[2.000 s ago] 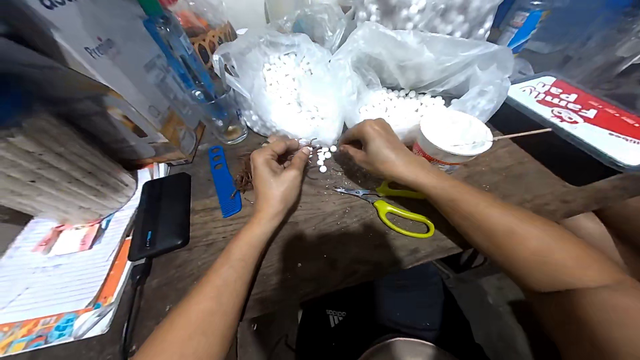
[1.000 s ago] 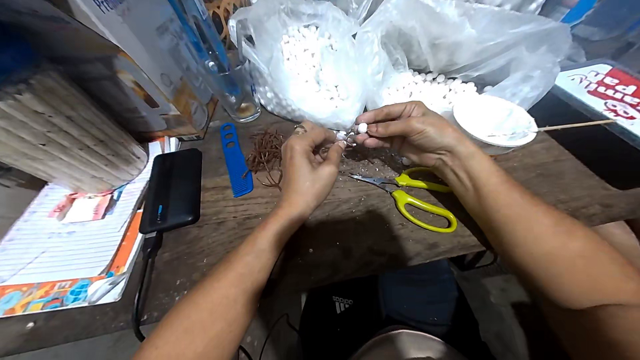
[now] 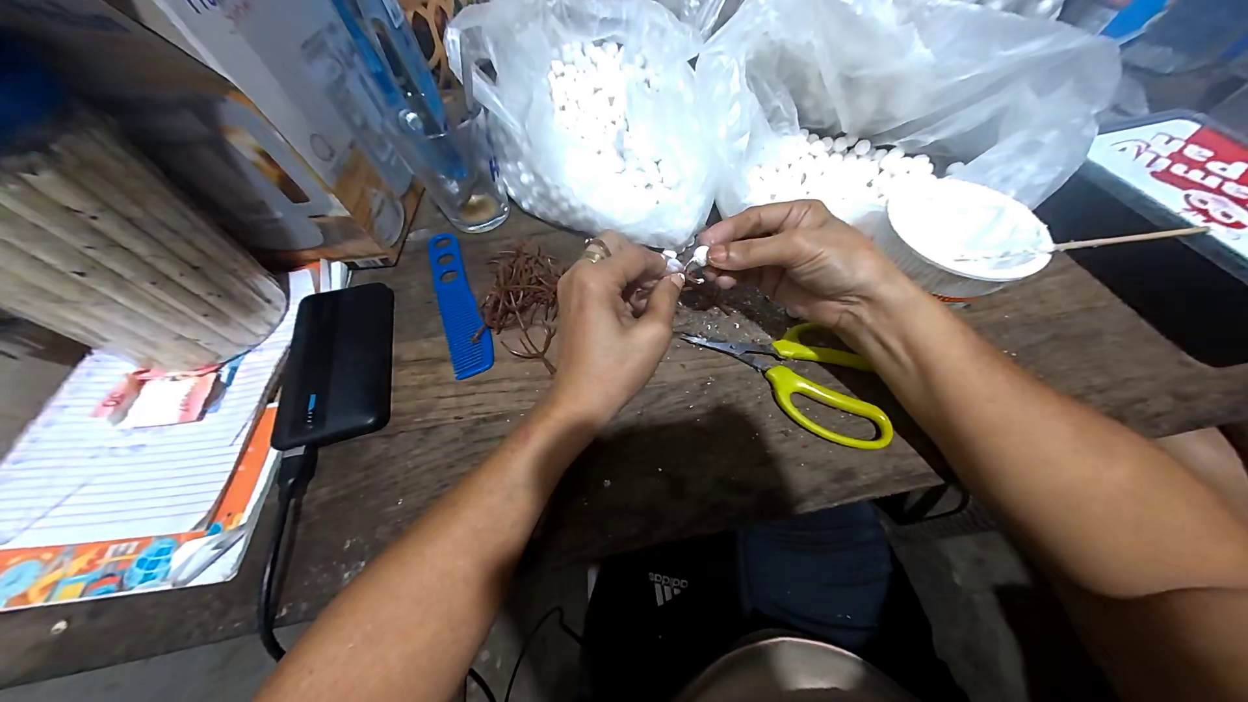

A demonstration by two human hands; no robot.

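My left hand (image 3: pixel 619 317) pinches a thin stem bearing small white beads, fingertips close to those of the other hand. Between the thumb and fingers of my right hand (image 3: pixel 804 255) is a white bead (image 3: pixel 701 255) at the stem's end. Just below lie scissors with yellow handles (image 3: pixel 829 405), blades parted, pointing left. A bundle of thin brown stems (image 3: pixel 522 288) rests left of my left hand, beside a blue comb (image 3: pixel 458 307). Behind the hands stand two clear plastic bags of white beads (image 3: pixel 595 127) (image 3: pixel 834 171). A white tub (image 3: pixel 970 234) with a wooden stick across it stands right.
At left are a black power bank (image 3: pixel 336 366) with a cable, lined paper (image 3: pixel 88 458) and a large bundle of pale rods (image 3: pixel 127 234). A glass (image 3: pixel 473 185) holding blue items stands before a carton. A black box with a red-and-white label (image 3: pixel 1160 253) is at right.
Both hands have risen from a few loose white beads on the table and come together, fingertips at the beaded stem. The view has shifted somewhat.
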